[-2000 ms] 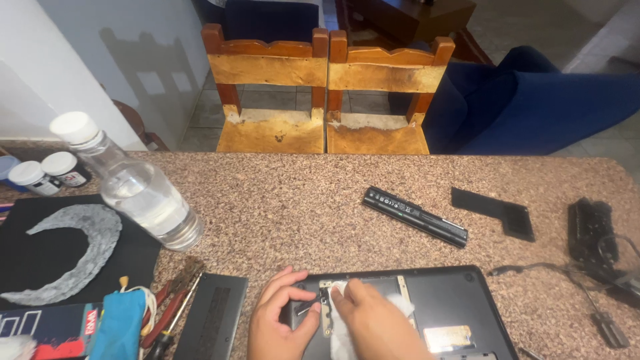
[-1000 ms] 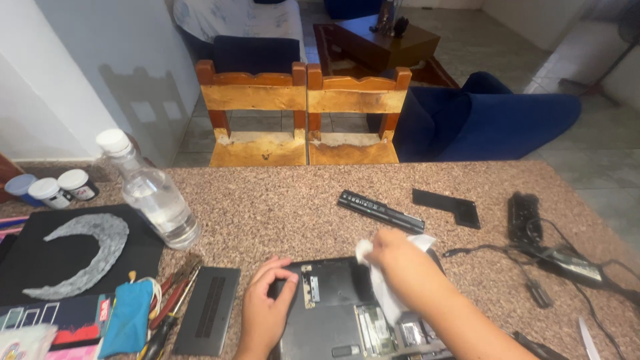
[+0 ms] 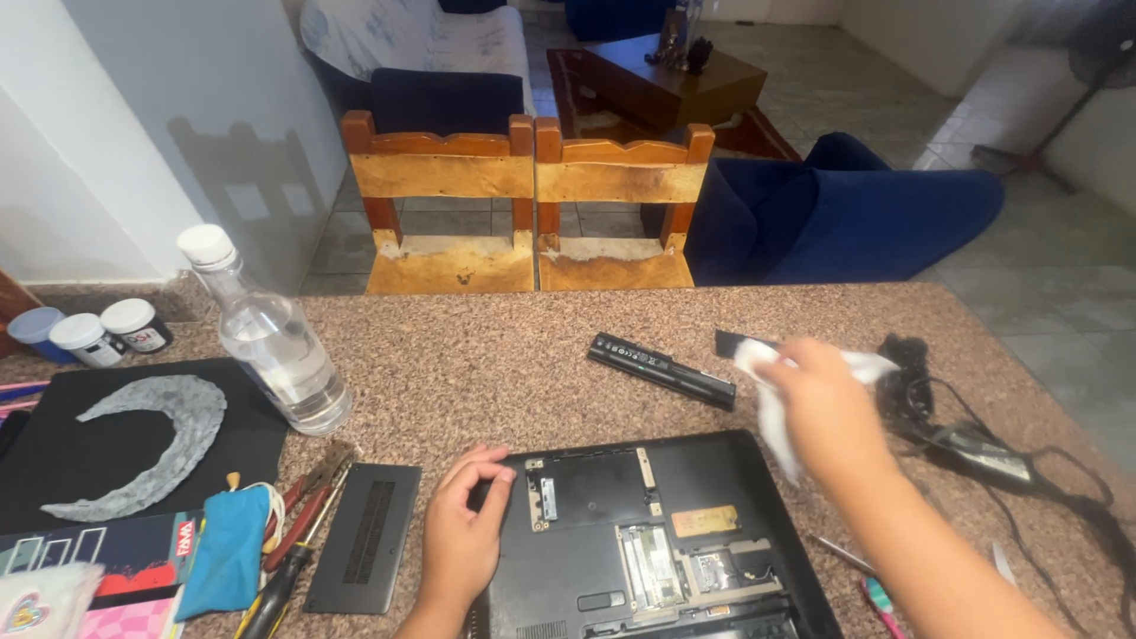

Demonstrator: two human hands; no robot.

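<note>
An opened laptop base (image 3: 568,550) lies underside up at the front edge, its memory and card bays exposed. My left hand (image 3: 470,524) rests on its left edge, fingers curled over the corner. My right hand (image 3: 816,408) grips a white cloth (image 3: 777,426), slightly blurred, above the counter just past the laptop's far right corner. Beyond the laptop lies a black laptop battery (image 3: 661,370). A small black cover (image 3: 732,342) is partly hidden behind the cloth. Left of my left hand is a vented black cover panel (image 3: 366,537).
A clear bottle (image 3: 288,355), lidded jars (image 3: 133,327), a screwdriver (image 3: 275,590), red-handled pliers (image 3: 297,515) and a blue pouch (image 3: 226,550) stand or lie at the left. At the right are a power adapter (image 3: 985,457) with cables, a metal-shafted tool (image 3: 843,555) and a toothbrush (image 3: 879,599).
My right hand has moved off the laptop with the cloth, to the right and away from me. My left hand remains at the laptop's left side. The view has shifted.
</note>
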